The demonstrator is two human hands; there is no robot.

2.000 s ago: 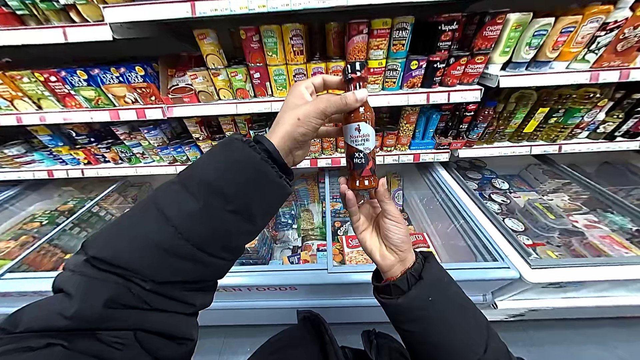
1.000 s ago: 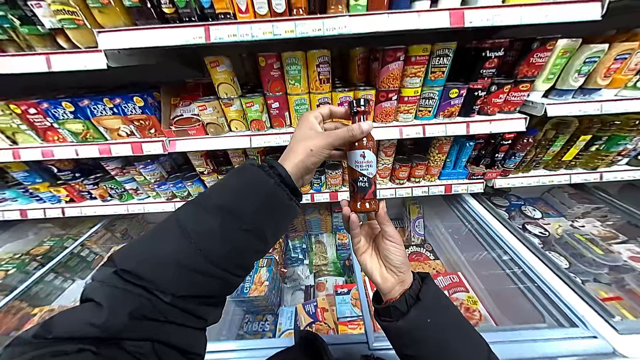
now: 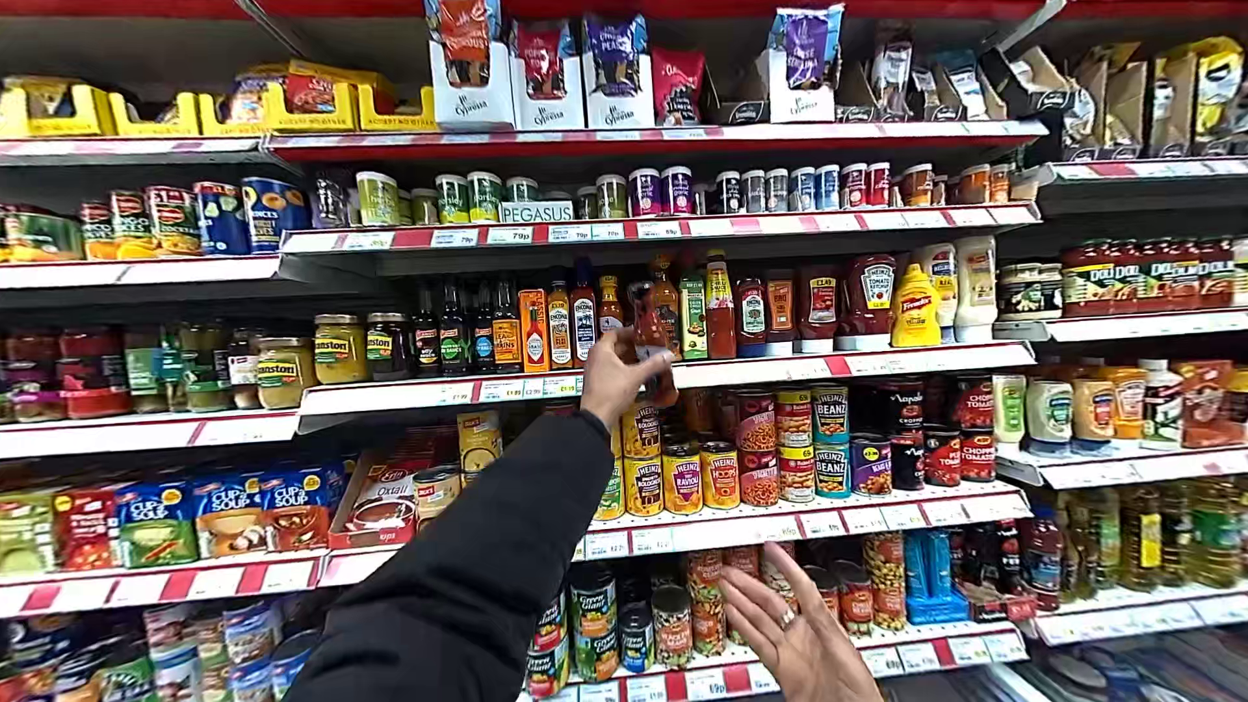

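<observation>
A glass bottle of red chilli sauce is upright in my left hand, whose fingers wrap around it just in front of the sauce shelf. Behind and beside it stand other sauce bottles, among them an orange hot sauce box and a red chilli sauce bottle with a yellow label. Lower right, my right hand, a ring on one finger, is spread and holds nothing, in front of the lower shelves.
The sauce shelf's price-label edge runs below the bottles. Food cans fill the shelf beneath, spice tubs the one above. Soup packets lie left, a yellow mustard bottle right.
My left hand has raised the bottle toward the sauce shelf. My right hand, earlier beneath the bottle's base, has come away from it. The view has tilted up.
</observation>
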